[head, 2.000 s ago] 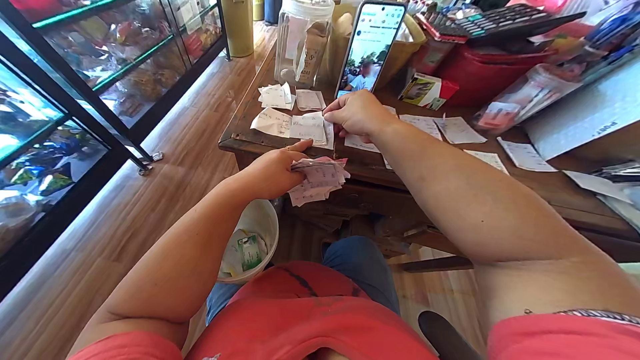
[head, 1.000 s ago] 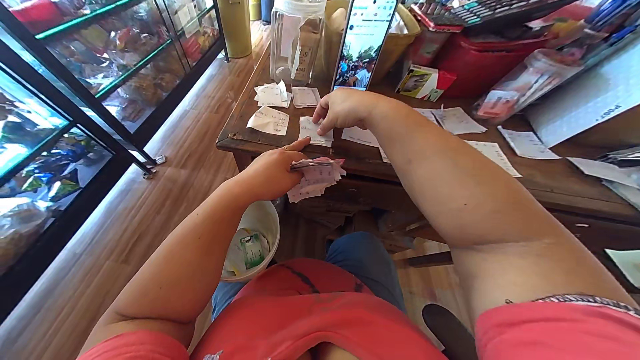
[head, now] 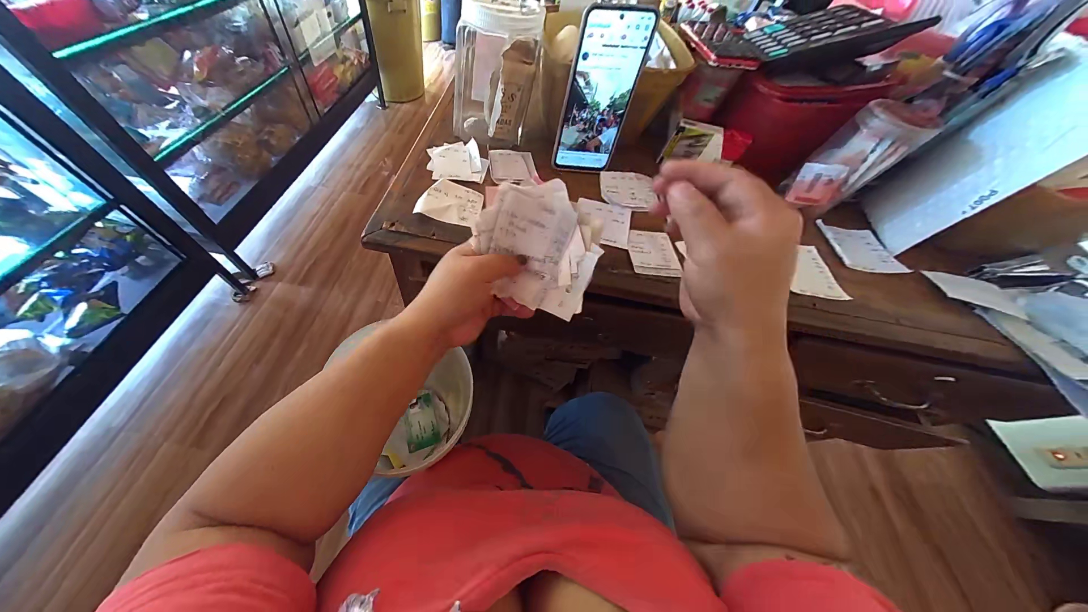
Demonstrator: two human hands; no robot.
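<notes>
My left hand (head: 480, 293) grips a loose bundle of handwritten paper slips (head: 535, 238) above the front left part of a wooden desk (head: 901, 310). My right hand (head: 735, 229) is raised over the desk to the right of the bundle, its fingers curled; whether a slip is between them cannot be told. Small paper slips lie in groups on the desktop, among them a curled slip (head: 449, 202) at the left, one slip (head: 627, 189) below the phone and another (head: 654, 253) near the front edge. A smartphone (head: 605, 89) with a lit screen stands upright behind them.
A clear plastic jar (head: 497, 76), a yellow basket (head: 667, 81), a red container (head: 790, 115) and a calculator (head: 829, 34) stand along the back. A cardboard box (head: 994, 161) is at the right. Below the desk sits a white bucket (head: 463, 382); glass display shelves (head: 191, 106) are at the left.
My right hand has moved right and away from the slips at the left of the desk. My left hand has raised the bundle, which now covers part of those slips.
</notes>
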